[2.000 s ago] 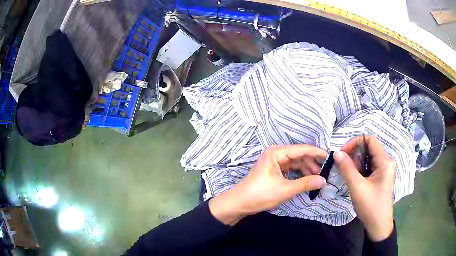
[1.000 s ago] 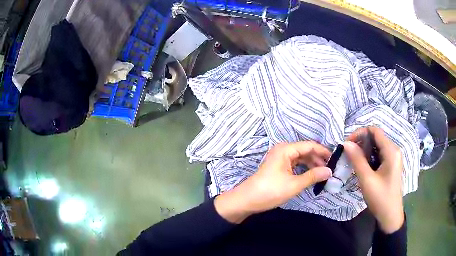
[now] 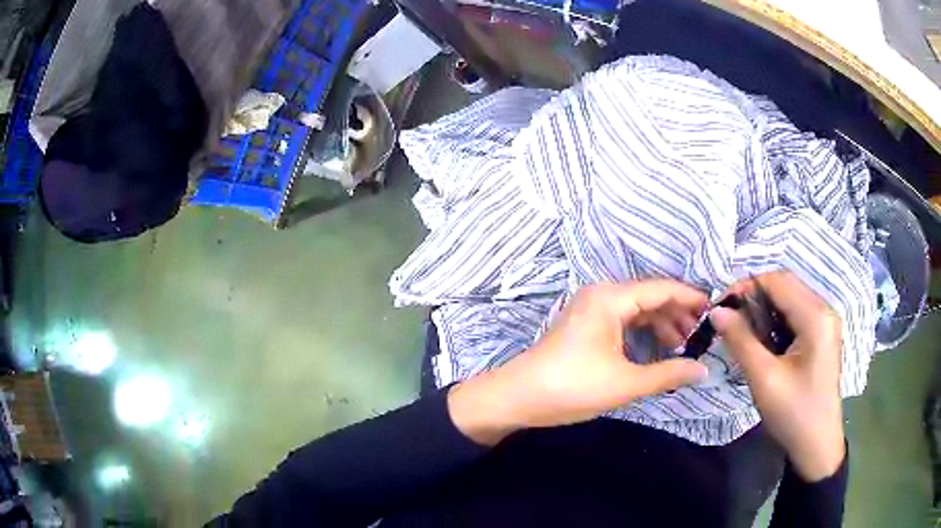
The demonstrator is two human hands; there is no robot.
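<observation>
A white shirt with thin blue-grey stripes (image 3: 660, 165) lies bunched over my lap. A short black strip (image 3: 702, 338) shows between the fingertips of both hands, above the shirt. My left hand (image 3: 593, 356) has its fingertips at the strip's left side. My right hand (image 3: 789, 361) pinches at the strip's upper end with thumb and forefinger. Slim dark snips or tweezers (image 3: 774, 328) sit in my right palm, partly hidden by the fingers. I cannot make out a needle or thread.
Blue plastic crates (image 3: 248, 170) and a dark cap or cloth (image 3: 124, 134) on grey-brown fabric are at the left. A white-topped table with a yellow edge (image 3: 825, 36) curves along the upper right. A mesh-like bin (image 3: 908, 273) stands at the right, on the green floor (image 3: 279, 309).
The view has shifted, so the shirt and crates sit higher in the picture. The black strip was straight between the hands; now it looks bent or folded at the right fingertips.
</observation>
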